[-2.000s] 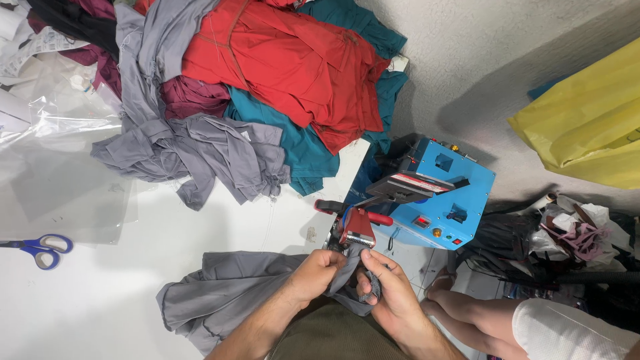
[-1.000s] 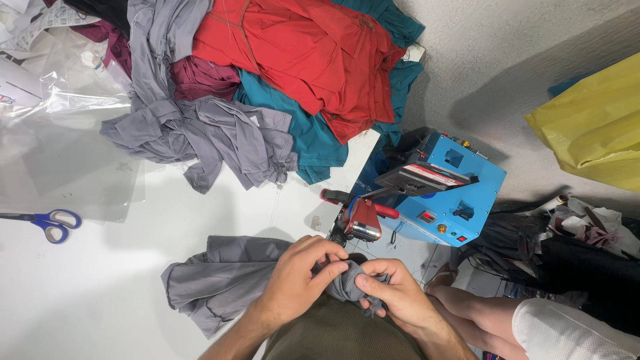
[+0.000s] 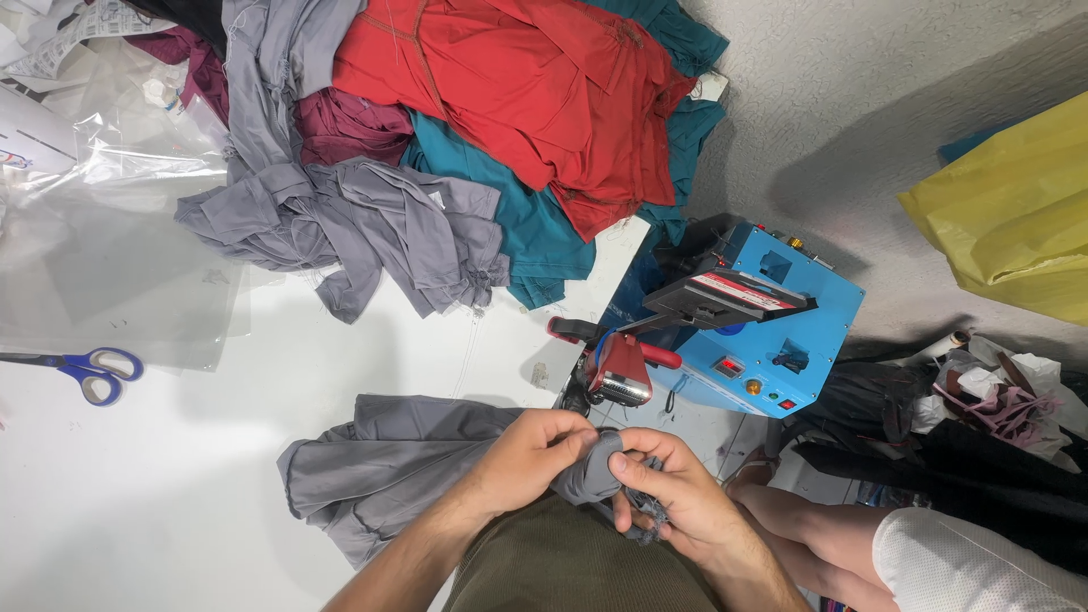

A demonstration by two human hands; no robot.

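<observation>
A grey fabric garment point(image 3: 399, 467) lies on the table's near edge and runs up into both hands, close to my body. My left hand point(image 3: 535, 459) pinches its bunched part between thumb and fingertips. Just right of it, my right hand point(image 3: 680, 493) grips the same bunch, with frayed edges and loose threads showing below the fingers. Beyond the hands, at the table's corner, is a red device with a metal front point(image 3: 622, 378), mounted beside a red handle. What it is cannot be told.
Red point(image 3: 527, 85), teal point(image 3: 544, 229) and grey point(image 3: 399, 212) garments are heaped on the table point(image 3: 340, 365). Blue-handled scissors point(image 3: 93, 370) and clear plastic bags point(image 3: 127, 280) lie left. A blue machine point(image 3: 765, 323) stands right, near a seated person's bare legs point(image 3: 816, 527) and a yellow cloth point(image 3: 1020, 204).
Both hands have drawn back from beside the red device toward my body, with the grey fabric still between them. The fingers have shifted their hold on the bunch.
</observation>
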